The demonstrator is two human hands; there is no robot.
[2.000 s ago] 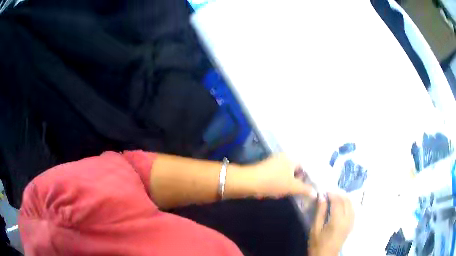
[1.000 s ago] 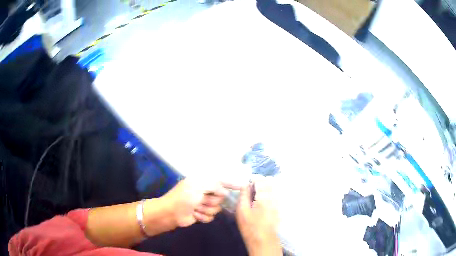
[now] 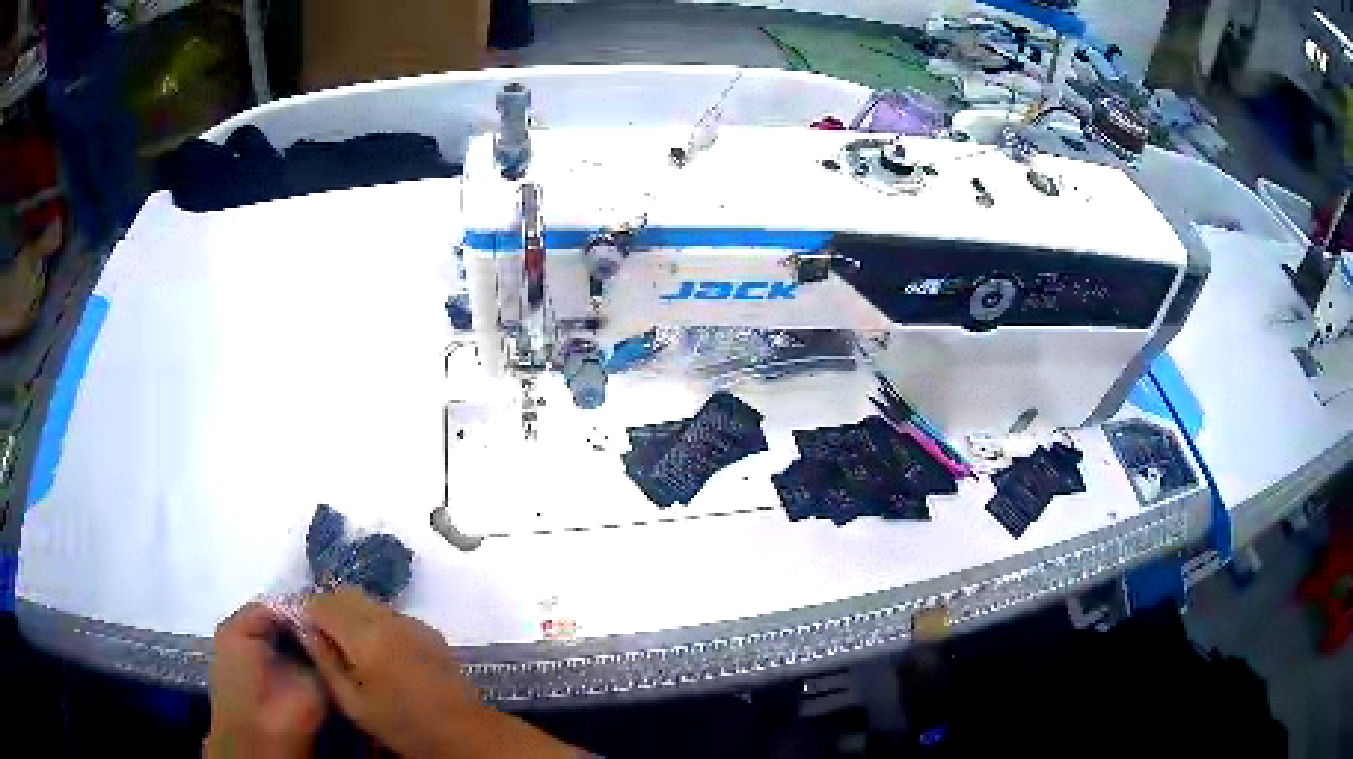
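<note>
My left hand point(image 3: 267, 685) and my right hand point(image 3: 389, 664) meet at the table's front edge, lower left. Their fingers pinch a small pale, shiny piece point(image 3: 285, 605) between them; the fingers mostly hide it and its kind is unclear. A small dark grey clump point(image 3: 361, 561), perhaps labels, lies on the white table point(image 3: 193, 400) just beyond my fingers. Fanned black printed labels lie in piles below the machine head: one near the needle point(image 3: 695, 448), a larger one in the middle point(image 3: 864, 469) and a smaller one at the right point(image 3: 1036, 486).
The white JACK sewing machine point(image 3: 712, 193) stands across the table. Pink and dark thin tools point(image 3: 923, 430) lie by the middle pile. Shiny clear plastic point(image 3: 757, 353) lies under the head. Black cloth point(image 3: 304, 166) is at the back left. A measuring strip point(image 3: 742, 630) runs along the front edge.
The view has swung right and levelled, bringing the whole machine into sight. The hands remain together at the table edge, now at lower left, with the small piece between them.
</note>
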